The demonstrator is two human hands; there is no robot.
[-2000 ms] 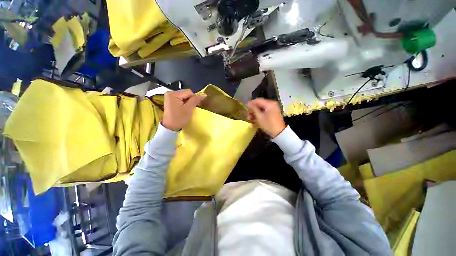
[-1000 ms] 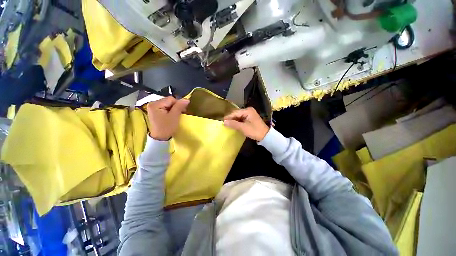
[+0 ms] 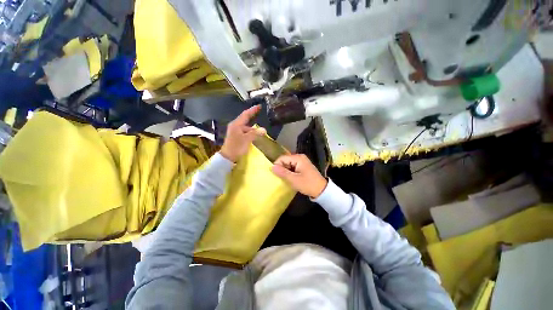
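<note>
A yellow workpiece (image 3: 242, 206) hangs over my lap, its open top edge showing a brown-grey inside. My left hand (image 3: 241, 136) is at its upper left corner, index finger stretched toward the needle area, the other fingers closed on the edge. My right hand (image 3: 301, 174) pinches the upper right edge between thumb and fingers. The sewing machine (image 3: 364, 36) stands above, its dark presser foot and needle area (image 3: 265, 94) just beyond my left fingertip. The narrow machine arm (image 3: 351, 103) lies below the head.
A large folded yellow bundle (image 3: 73, 181) lies at left. A yellow stack (image 3: 170, 48) sits behind the machine. The white table has a ragged yellow edge (image 3: 376, 156). A green cap (image 3: 479, 87) is on the right. Grey-beige sheets (image 3: 485, 206) and yellow material (image 3: 467, 254) lie lower right.
My left hand has moved up and right toward the needle, its index finger now extended. The workpiece's top has tilted up with it. More of the machine head is in view.
</note>
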